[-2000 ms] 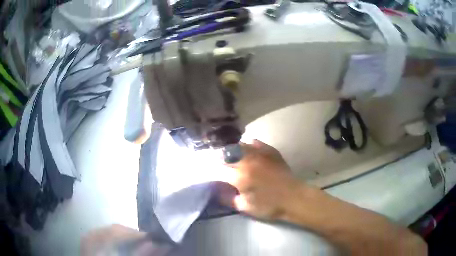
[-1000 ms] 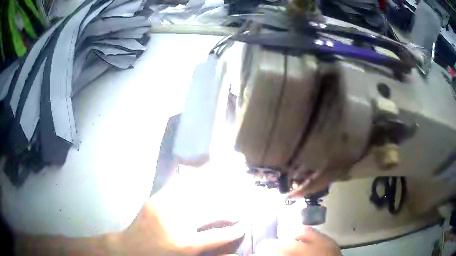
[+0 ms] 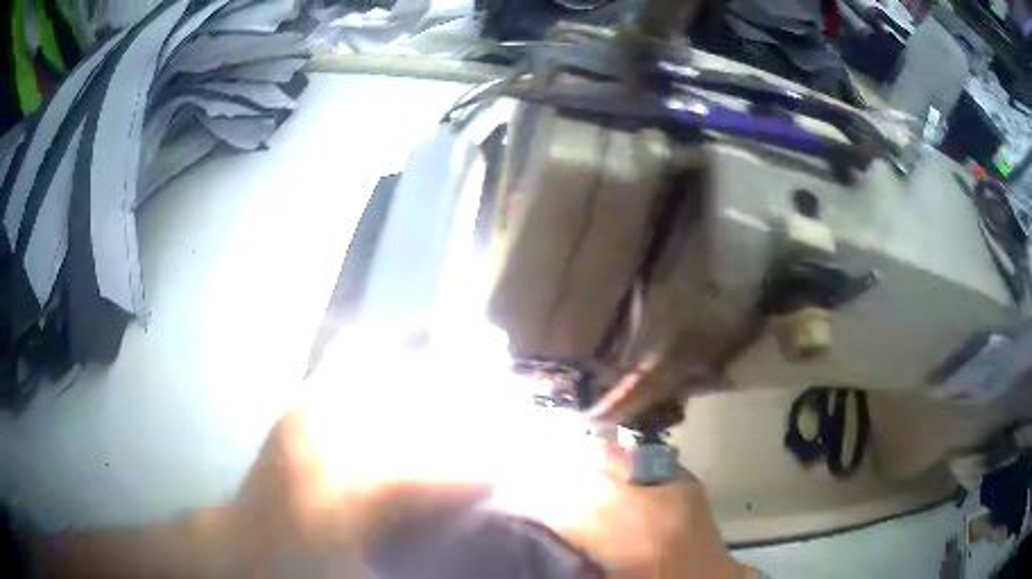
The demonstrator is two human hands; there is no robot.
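The sewing machine head [image 3: 588, 238] stands above the needle area, which is lost in white lamp glare. My left hand [image 3: 351, 486] is blurred and washed out at the bottom, left of the needle, with its fingers reaching right. My right hand [image 3: 645, 515] is at the bottom beside the small grey block [image 3: 653, 461], below the head. A dark grey fabric panel [image 3: 487, 549] shows between my hands at the bottom edge. A dark grey strip [image 3: 360, 255] shows beside the pale rounded bar [image 3: 410, 243]. Glare hides my fingertips and whether they grip the fabric.
A pile of grey striped pieces [image 3: 113, 181] lies at the left. Purple-handled tools [image 3: 758, 127] lie on top of the head. Black-handled scissors [image 3: 832, 430] hang below the machine arm. Neon green pieces [image 3: 43, 45] show at the far upper left.
Since two seconds ago, the view has shifted, and my left hand has come up toward the needle area. Since one second ago, the dark fabric shows more between my hands.
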